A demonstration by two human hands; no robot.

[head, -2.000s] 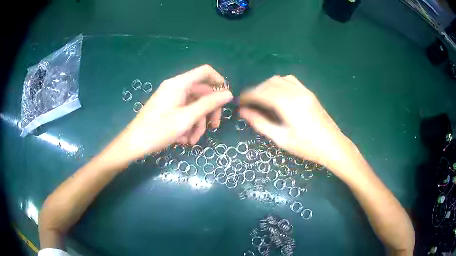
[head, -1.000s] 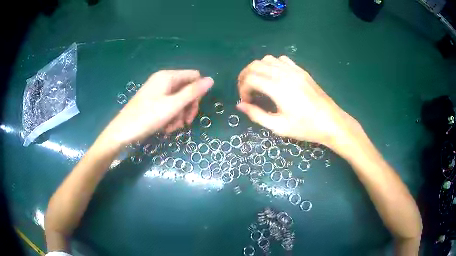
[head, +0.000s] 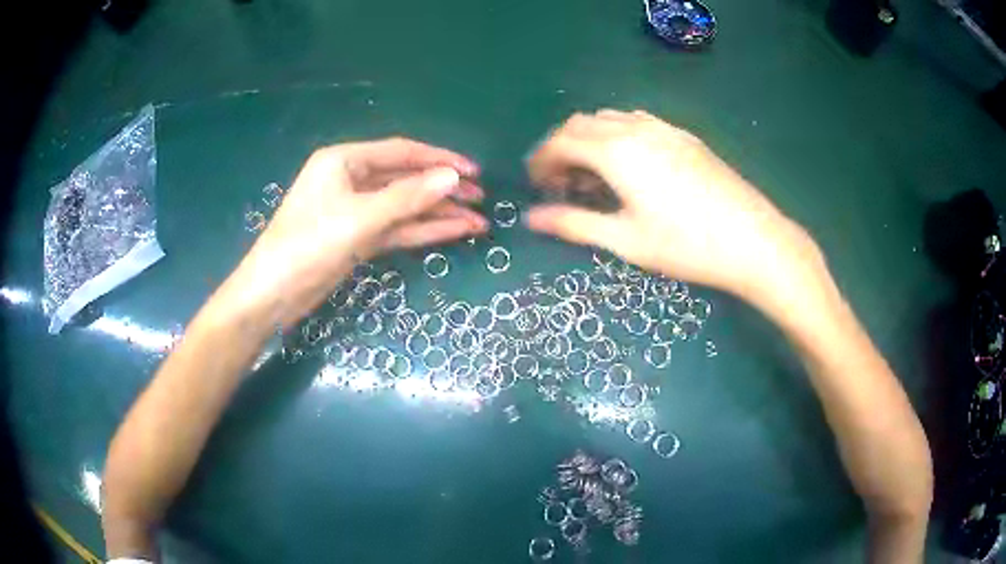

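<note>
Many small silver ring-shaped springs (head: 504, 306) lie loose across the green surface below my hands. A single spring (head: 505, 214) shows in the gap between my hands. My left hand (head: 381, 198) is above the surface, left of that spring, with fingers apart and nothing visible in it. My right hand (head: 629, 187) is to its right, blurred at the fingertips, with thumb and fingers apart; its palm is hidden and no held thing shows. A dense clump of tangled springs (head: 599, 490) lies nearer me.
A clear plastic bag of springs (head: 105, 220) lies at the left. A round electronic unit (head: 681, 22) and a black housing (head: 863, 24) are at the top. Dark grouped housings with wires (head: 985, 364) line the right edge. Two springs (head: 265, 209) lie beside my left forearm.
The view has shifted, so the round unit and black housing appear farther right. Both hands have stayed over the springs; my left fingers have spread, and another single spring now shows between the hands.
</note>
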